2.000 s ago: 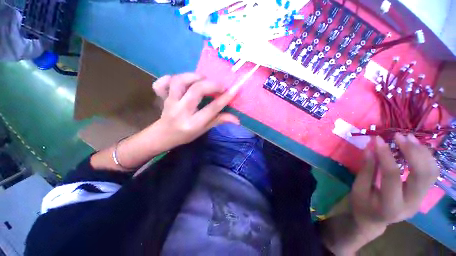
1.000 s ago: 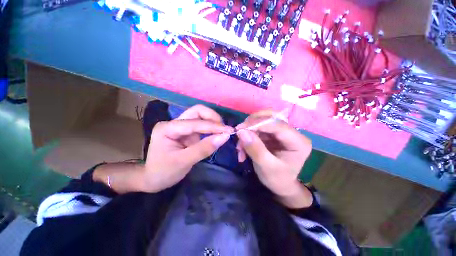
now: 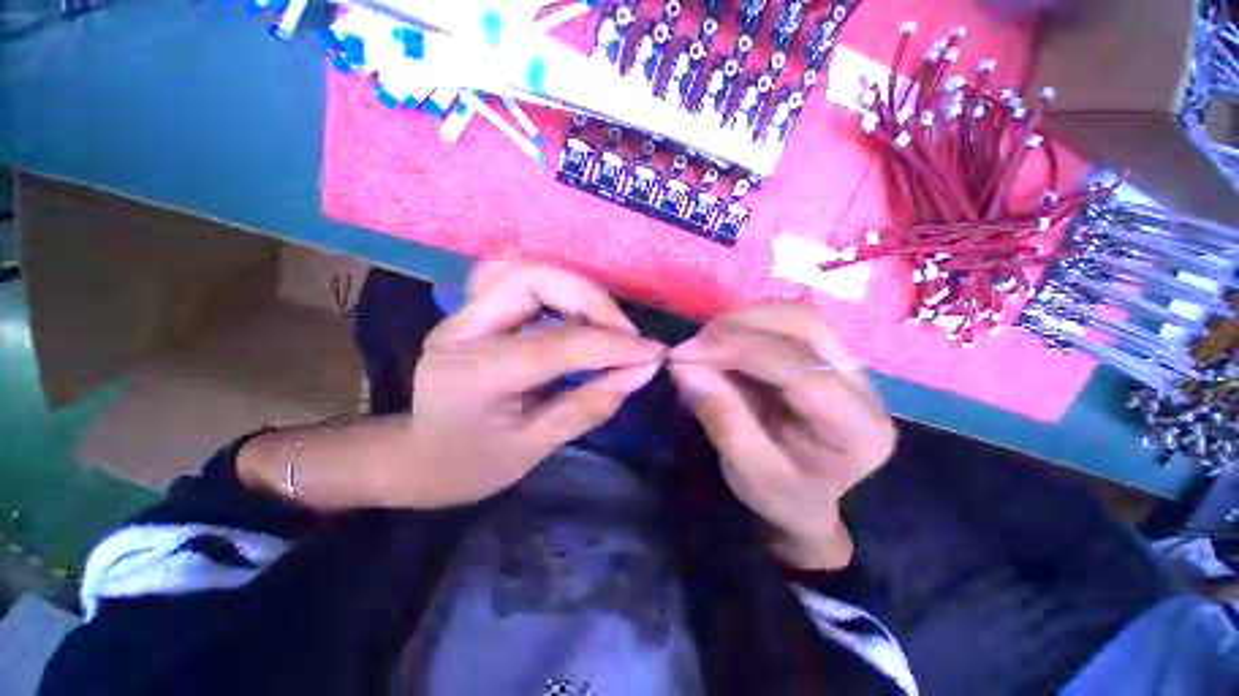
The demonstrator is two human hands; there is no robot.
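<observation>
My left hand (image 3: 523,388) and my right hand (image 3: 788,408) are together above my lap, in front of the bench edge. The thumb and fingertips of each are pinched, and the tips meet. A thin pale strip, seemingly a flat ribbon cable (image 3: 832,364), shows edge-on past my right fingers. Its other end and any small part at the fingertips are hidden. Beyond lie a circuit board panel (image 3: 652,184), a pile of ribbon cables (image 3: 449,61) with blue ends at left, and a pile of red wire leads (image 3: 951,177) at right.
The pinkish-red mat (image 3: 462,190) lies on the blue-green bench (image 3: 177,123). White paper pieces (image 3: 815,265) are beside the red leads. Boards with cables attached (image 3: 1141,272) lie far right. Cardboard boxes stand below left (image 3: 163,299) and at the upper right (image 3: 1114,68).
My right hand has left the red leads and met my left hand over my lap. Since a second ago, both hands have shifted slightly right, still pinched together. The view has swung right.
</observation>
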